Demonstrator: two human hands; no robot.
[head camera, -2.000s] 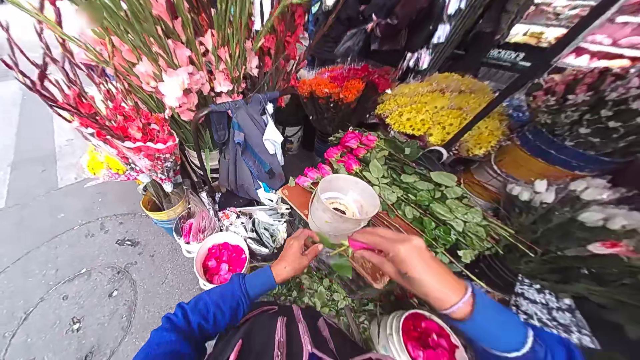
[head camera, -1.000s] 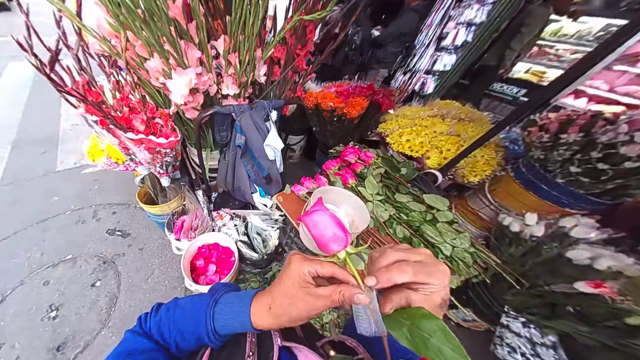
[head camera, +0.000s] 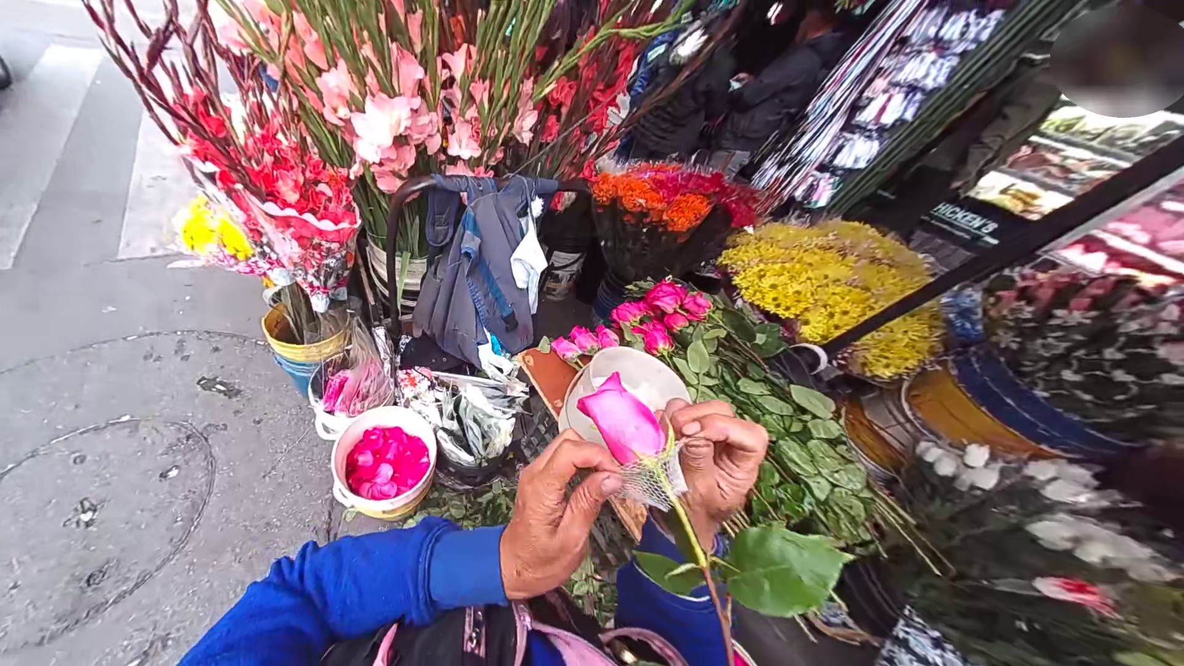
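Note:
A pink rose on a leafy stem is upright in front of me, its bloom leaning left. White mesh netting sits around the stem just under the bloom. My left hand pinches the netting's left edge between thumb and forefinger. On the other side, my right hand has its fingertips at the netting and the base of the bloom. Behind the rose stands a whitish plastic container on a brown board. Cut pink roses with long leafy stems lie beside it.
A white bucket of pink petals stands on the pavement at left, near wrapped bundles. A grey backpack hangs from a cart frame. Gladioli, yellow chrysanthemums and white flowers surround the work spot. A dark pole slants at right.
The rose bloom, upright in both hands a second ago, now leans left. The netting is spread wider below the bloom, and my right hand has risen beside it.

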